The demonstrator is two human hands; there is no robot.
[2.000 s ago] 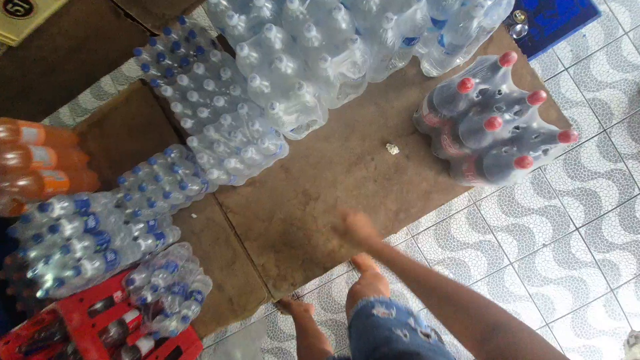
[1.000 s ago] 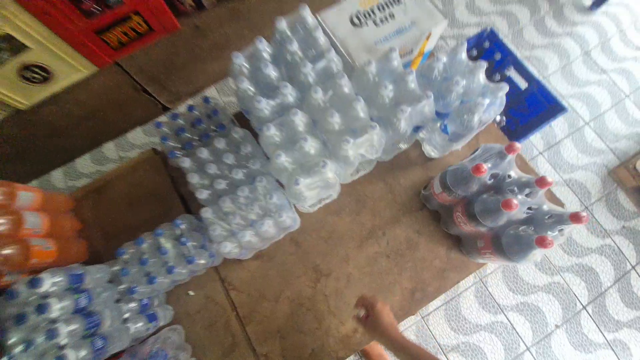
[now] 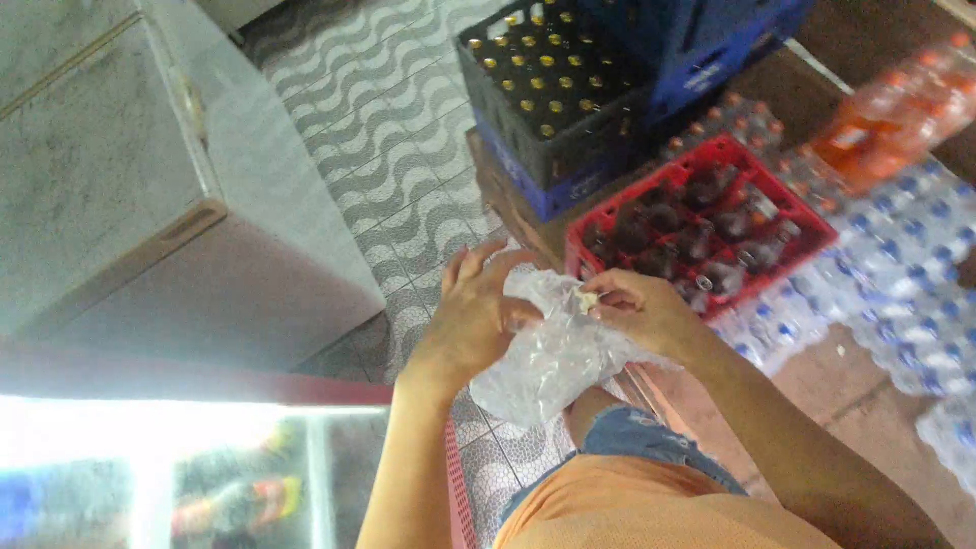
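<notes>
A clear plastic bag [image 3: 541, 358] hangs between my hands in front of my body. My left hand [image 3: 480, 313] is at the bag's left side, fingers spread and curved, with the thumb near or against the film; whether it grips the bag cannot be told. My right hand [image 3: 633, 305] pinches a small pale crumpled piece [image 3: 587, 300] at the bag's upper right edge. Just beyond the right hand is a red crate [image 3: 770, 286] of dark glass bottles.
A dark crate [image 3: 518, 149] of gold-capped bottles stands ahead beside blue crates [image 3: 701, 69]. Water bottle packs [image 3: 907, 267] and orange drink bottles [image 3: 892, 122] lie at right. A white chest freezer [image 3: 252, 191] is at left, a lit glass-fronted cooler [image 3: 229, 473] at lower left.
The view has swung far to the left. The left hand and the plastic bag have come into view. One hand was reaching over the brown surface before; now both are together at the bag.
</notes>
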